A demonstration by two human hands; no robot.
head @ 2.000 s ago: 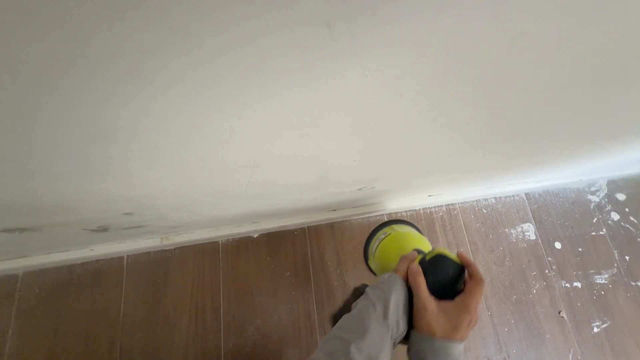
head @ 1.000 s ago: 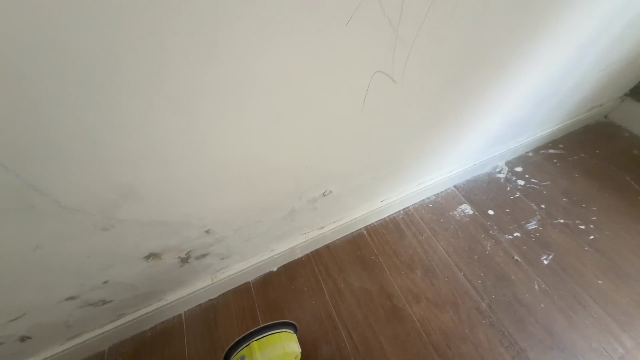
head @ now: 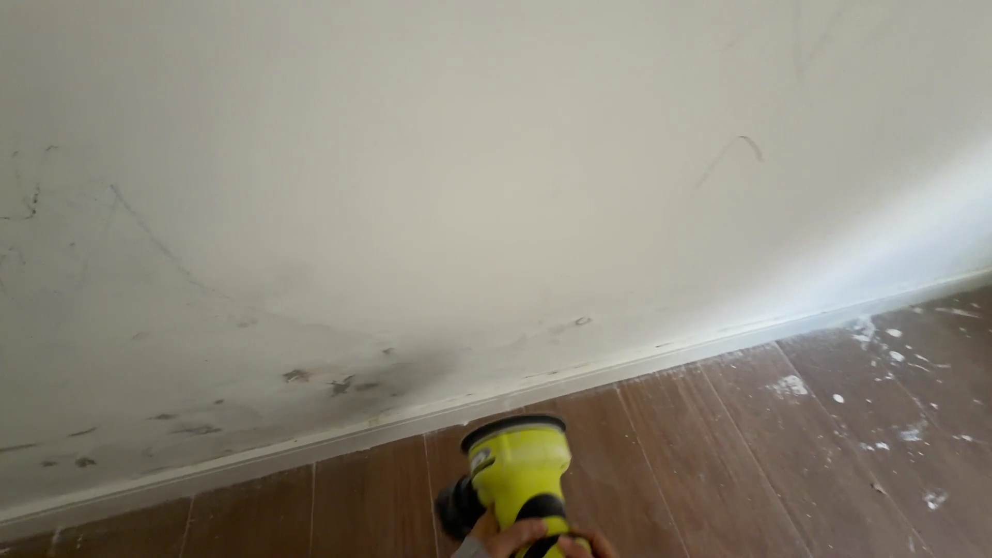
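A lime-green and black random orbital sander (head: 523, 465) is held at the bottom centre, its round black pad facing the white wall (head: 496, 194). The pad does not appear to touch the wall. My left hand (head: 504, 536) grips the sander's neck from the left, with a bit of grey sleeve beside it. My right hand (head: 589, 542) is closed around the body from the right, partly cut off by the frame's lower edge. Dark scuffs and chipped spots (head: 341, 384) mark the lower wall, and thin scribbled lines run higher up.
A pale baseboard (head: 418, 426) runs along the foot of the wall, rising to the right. Brown wood-plank flooring (head: 635, 465) lies below it, with white paint spatters (head: 789, 386) and dust at the right.
The view has shifted since the earlier frames. Both hands, outside the frame one second ago, show again at the bottom, and more of the sander is visible.
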